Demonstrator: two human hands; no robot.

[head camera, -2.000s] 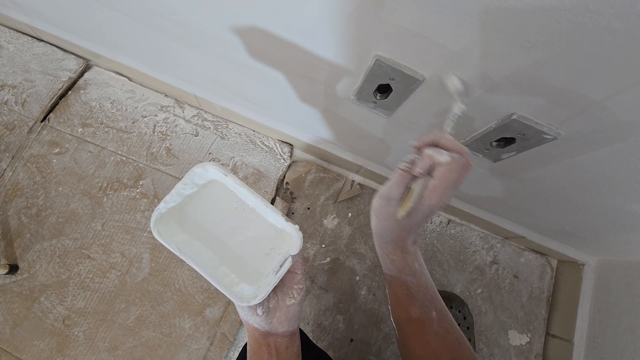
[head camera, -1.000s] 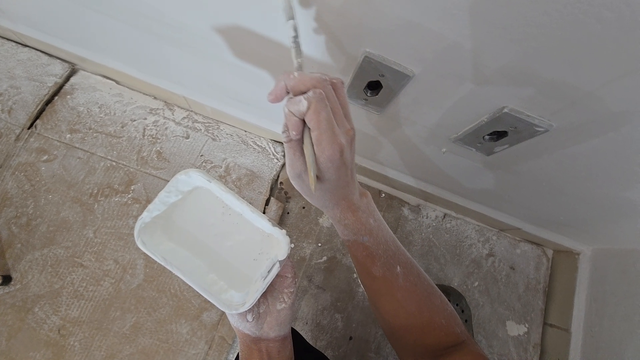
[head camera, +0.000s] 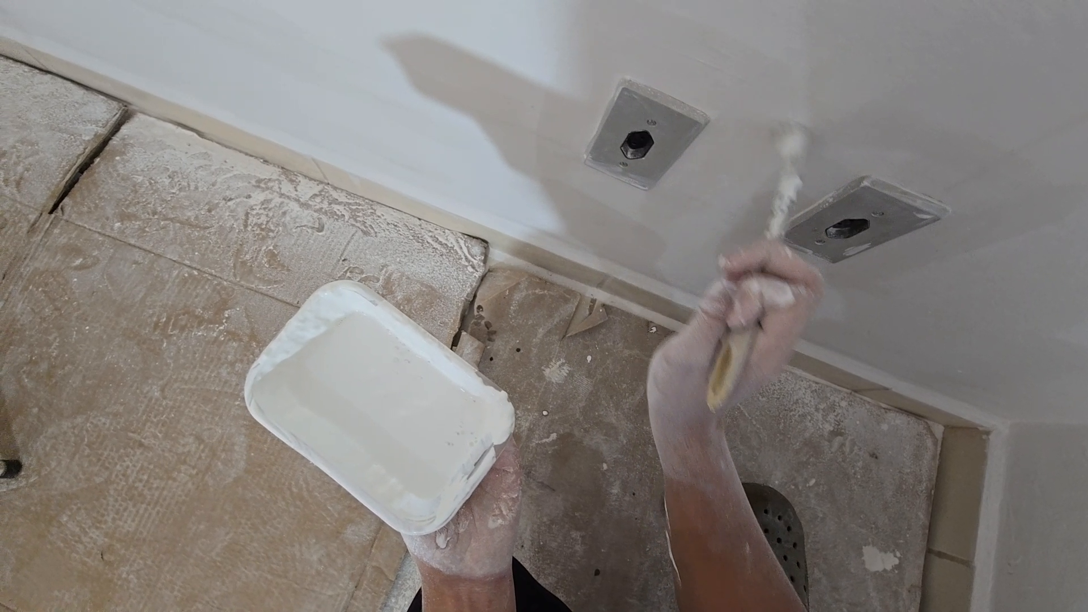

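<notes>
My left hand [head camera: 476,518] supports a white plastic tub [head camera: 293,442] from below, near its lower right corner. White paint [head camera: 365,399] fills part of the tub and coats its inner walls. Up and to the right, my right hand [head camera: 756,314] grips a paintbrush by its wooden handle [head camera: 729,370]. The brush's blurred, white-coated head [head camera: 790,144] points up at the wall, between two grey metal wall plates; whether it touches the wall cannot be told. The left plate [head camera: 612,132] and the right plate [head camera: 901,208] each have a dark central opening. White residue covers both hands.
Dusty brown cardboard sheets [head camera: 170,382] cover the floor, with a gap between pieces. A beige tile baseboard [head camera: 544,259] runs along the white wall [head camera: 280,76] to a corner at the right. A perforated shoe [head camera: 778,527] shows beside my right forearm.
My right hand with the brush has moved right, from near the left plate to beside the right one. Two seconds ago it was also between the plates. The tub stays in my left hand.
</notes>
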